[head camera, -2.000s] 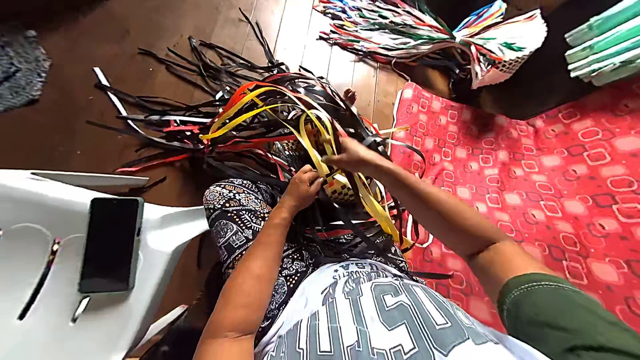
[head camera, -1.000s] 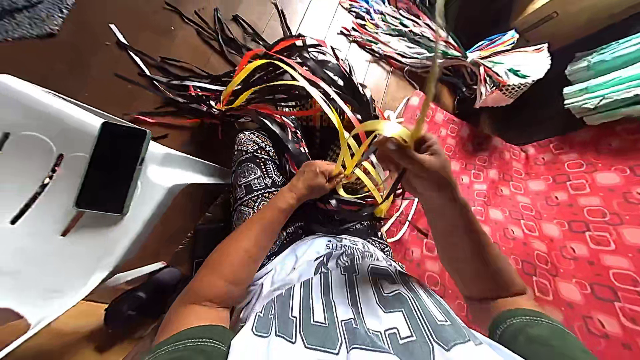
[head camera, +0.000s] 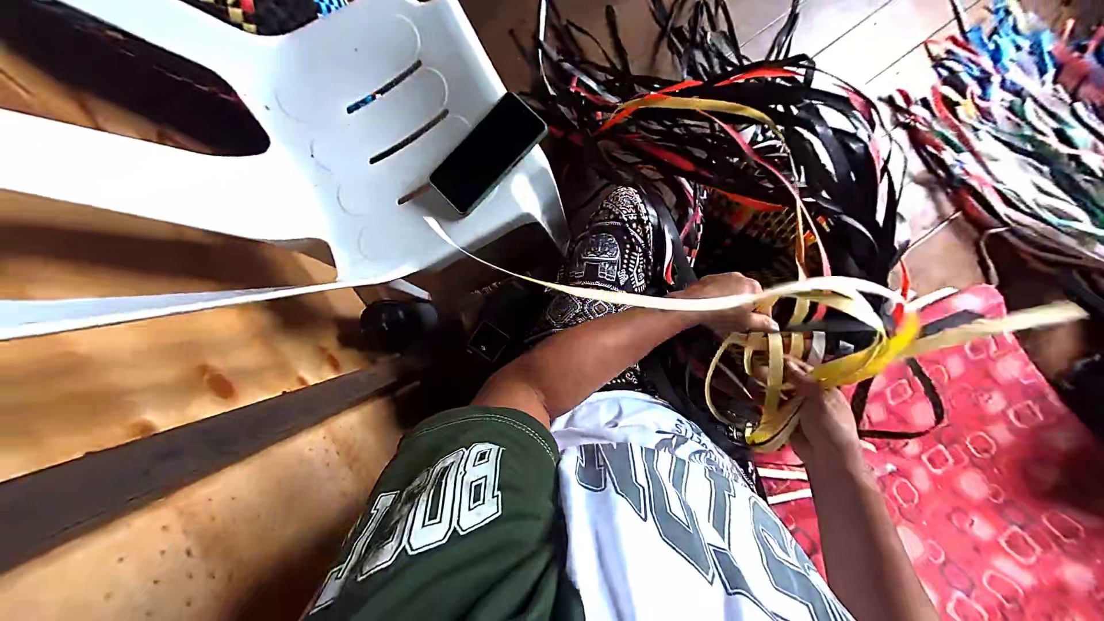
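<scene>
Over my lap lies a partly woven piece (head camera: 768, 228) of black, yellow and red plastic strips, with many loose black strips (head camera: 828, 147) fanning out beyond it. My left hand (head camera: 733, 302) is closed on yellow strips at the near side of the weave. Lower right, my right hand (head camera: 811, 401) grips looped yellow strips (head camera: 862, 358). One long pale yellow strip (head camera: 586, 293) runs from the hands leftward across my forearm toward the chair. Another end sticks out to the right, blurred. The fingertips of both hands are partly hidden by the strips.
A white plastic chair (head camera: 302, 164) stands at the left, with a dark phone (head camera: 488, 153) on its seat. Red patterned cloth (head camera: 975, 466) covers the floor at the right. Bundles of multicoloured strips (head camera: 1018, 155) lie at the upper right. Wooden boards (head camera: 216, 388) are at lower left.
The view has swung left. My right hand, raised a second ago with a yellow strip, is lower now, beside the weave. A long pale strip now stretches leftward over my left forearm.
</scene>
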